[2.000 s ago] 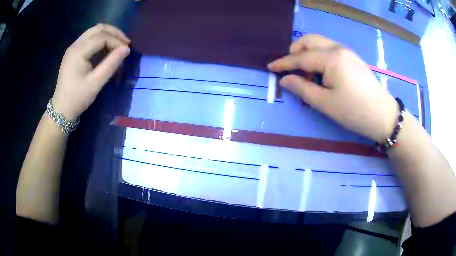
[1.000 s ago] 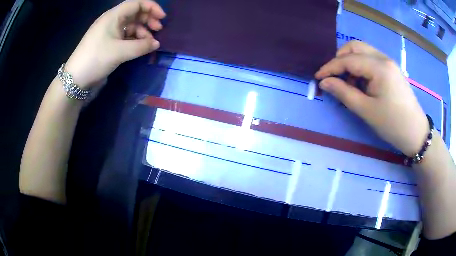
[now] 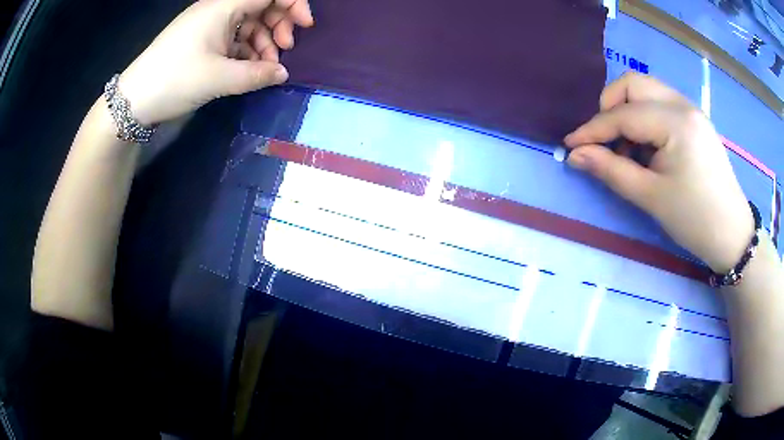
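Note:
A dark purple-maroon fabric piece [image 3: 447, 64] lies flat on the clear bluish sewing template [image 3: 387, 249], its near edge along a thin dark marking line. My left hand [image 3: 228, 51] is at the fabric's left edge, thumb and fingers apart; whether the fingertips hold the cloth is not clear. My right hand [image 3: 666, 155] is at the fabric's near right corner, with thumb and forefinger close together on the edge. A small white tab [image 3: 560, 155] shows beside those fingertips. A dark red strip [image 3: 387, 176] runs across the template nearer to me.
Printed code [image 3: 627, 62] shows right of the fabric. Brown tape [image 3: 688, 34] and a pink-red edge strip [image 3: 750, 159] are on the template's far right part. A glossy black surface [image 3: 172, 223] lies at the left. The template's near edge overlaps a dark area by my body.
The fabric's near edge has come closer to the red strip and now covers one of the two marking lines. Both hands moved with it. The view has also shifted.

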